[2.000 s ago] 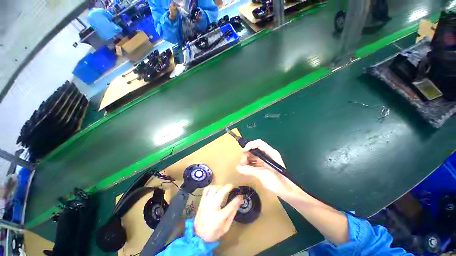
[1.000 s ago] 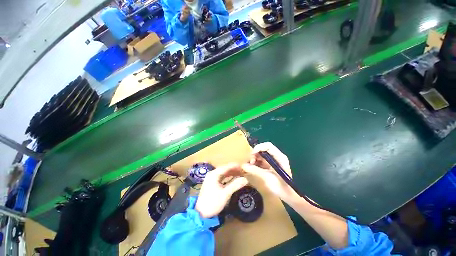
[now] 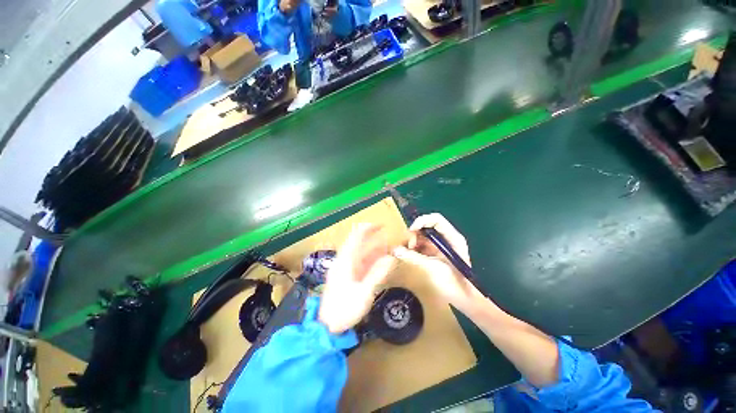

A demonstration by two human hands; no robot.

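My right hand (image 3: 436,254) is closed on the black handle of a soldering iron (image 3: 449,248), its tip pointing up and away over the cardboard's far corner. My left hand (image 3: 355,270) is raised over the cardboard sheet (image 3: 440,367), fingertips close to my right fingers. Whether it holds a fine wire I cannot tell. Below the hands, an earcup with a round speaker driver (image 3: 398,314) lies face up. A second driver (image 3: 319,263) is partly hidden by my left hand. Another headphone (image 3: 257,313) lies on the cardboard to the left.
A black headphone pile (image 3: 121,347) lies left of the cardboard. Beyond is the green-edged conveyor (image 3: 339,153). A dark tray (image 3: 694,153) with a black block is at right, a blue bin (image 3: 710,298) at lower right. Across the conveyor are a person's blue sleeves (image 3: 282,28).
My left hand has lifted off the right-hand driver and moved up beside my right hand, now covering part of the upper driver. My right hand still holds the iron.
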